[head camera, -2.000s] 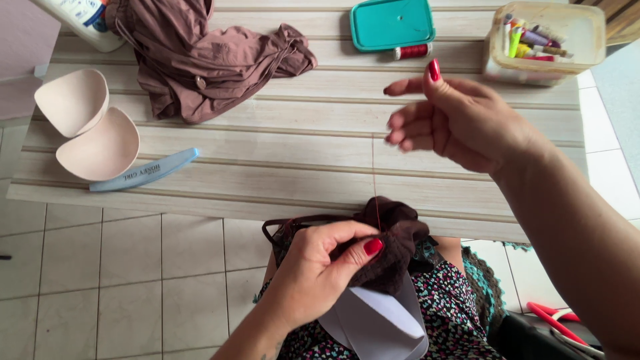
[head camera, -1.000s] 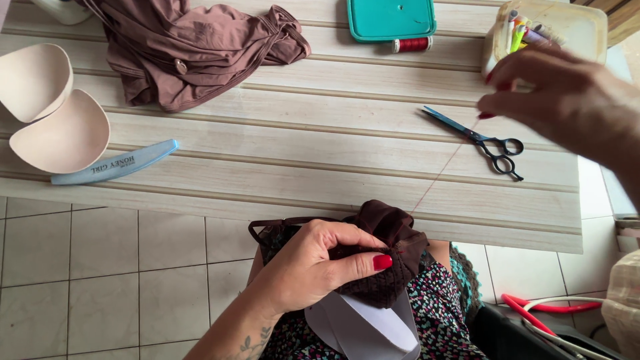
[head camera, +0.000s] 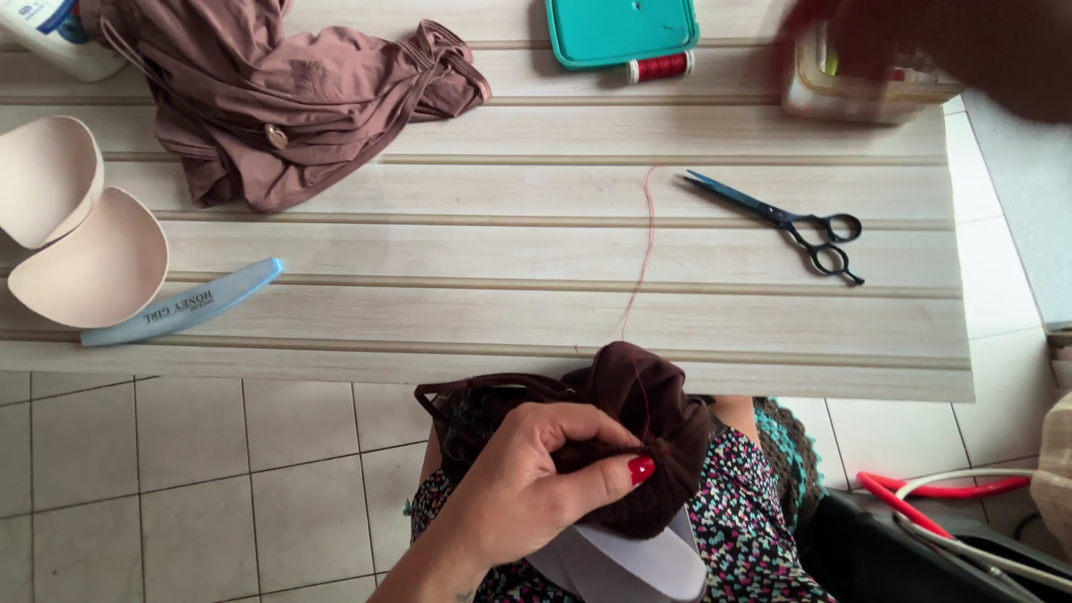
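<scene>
My left hand (head camera: 557, 481) pinches a dark brown garment (head camera: 653, 385) on my lap, between thumb and forefinger. From the pinched spot a thin red thread (head camera: 649, 226) runs up onto the table and lies loose there. White padded cups (head camera: 636, 557) show under the garment. My right hand (head camera: 888, 59) is a dark blur at the upper right, over the plastic container; whether it holds anything cannot be made out. Dark scissors (head camera: 783, 219) lie on the table to the right of the thread. A spool of red thread (head camera: 662, 67) rests against the teal lid.
The slatted table (head camera: 469, 251) carries a mauve garment (head camera: 318, 109), beige bra cups (head camera: 96, 260), a blue nail file (head camera: 188, 308), a white bottle (head camera: 63, 42), a teal lid (head camera: 624, 29) and a plastic container (head camera: 863, 96). Red and white tubes (head camera: 921, 502) are at the lower right.
My right hand has moved up and right, over the container. The thread, drawn out toward that hand earlier, now lies slack on the table. My left hand keeps its pinch on the brown garment.
</scene>
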